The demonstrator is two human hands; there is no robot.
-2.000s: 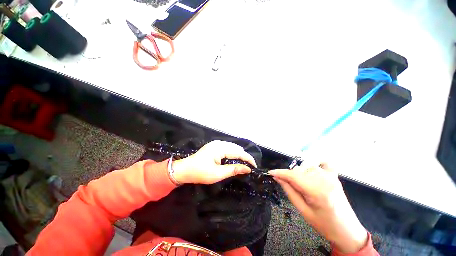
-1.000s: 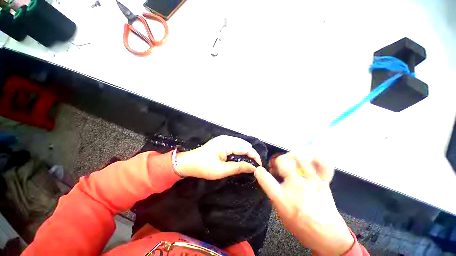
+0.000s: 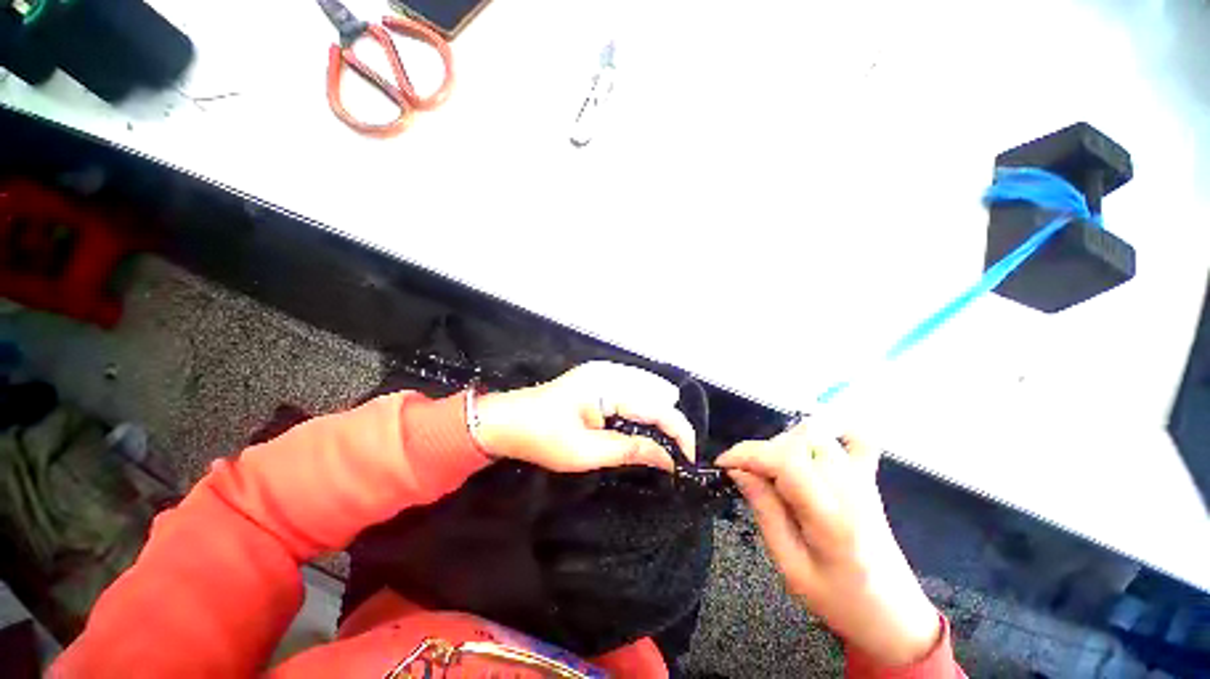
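Observation:
A black beaded trim [image 3: 648, 431] with white sparkles runs between my hands over the black garment [image 3: 597, 544] bunched on my lap. My left hand [image 3: 584, 422] is closed on the trim, thumb and fingers pinching it near its right part. My right hand [image 3: 809, 497] has thumb and forefinger pinched together at the trim's right end, touching or very close to it; a needle cannot be made out there. A blue ribbon [image 3: 936, 322] runs from the notched black weight [image 3: 1055, 259] down to the table edge above my right hand, where its end is hidden.
On the white table [image 3: 743, 199] lie orange-handled scissors [image 3: 401, 96], small silvery snips [image 3: 593, 104] and part of a dark phone [image 3: 445, 11]. Dark thread cones [image 3: 126, 51] stand at upper left. A red stool [image 3: 60, 252] and cloth heaps [image 3: 60, 484] are at left.
My right hand, blurred and spread over the work a second ago, is now pinched at the trim's right end. My left hand stays on the trim. The view has shifted slightly.

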